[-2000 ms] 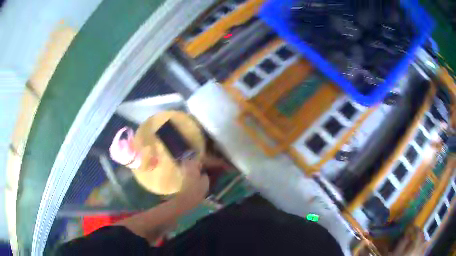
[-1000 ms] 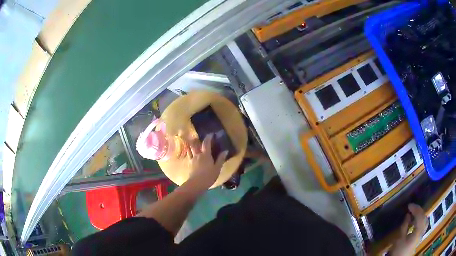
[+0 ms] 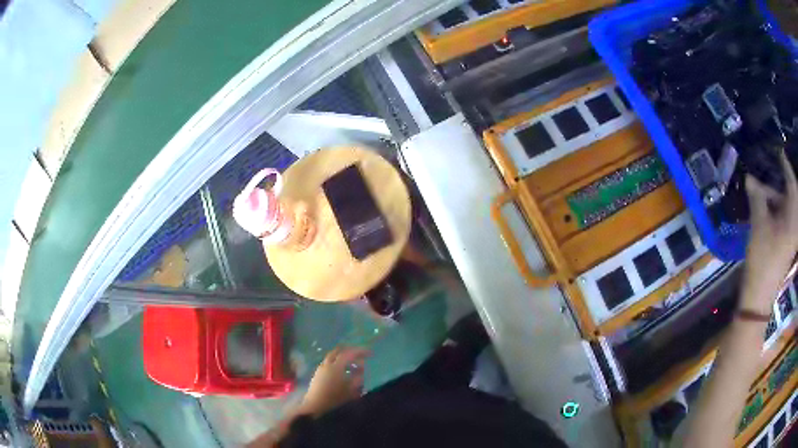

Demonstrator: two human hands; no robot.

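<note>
A blue basket [image 3: 662, 144] at the upper right holds a heap of black adapters [image 3: 700, 66], some with pale labels or faces. My right hand [image 3: 774, 214] reaches in over its near right side, fingers down among the adapters; whether it grips one cannot be told. My left hand [image 3: 337, 378] is low in the middle, near my dark clothing, slightly blurred, fingers loosely apart with nothing seen in it. The basket rests over an orange tray [image 3: 608, 171] with a green connector board [image 3: 617, 191], square black openings and an orange end handle [image 3: 518, 241].
A round wooden stool or small table [image 3: 302, 262] carries a dark rectangular object [image 3: 357, 212] and a pink, clear bottle or jug [image 3: 261, 210]. A red plastic stool [image 3: 179, 350] stands on the green floor. A pale metal ledge [image 3: 477, 227] runs beside the trays; a curved silver rail [image 3: 219, 131] lies beyond.
My left hand has left the dark rectangular object and drawn back toward my body. My right hand has moved up from the tray area into the basket. The view has shifted slightly.
</note>
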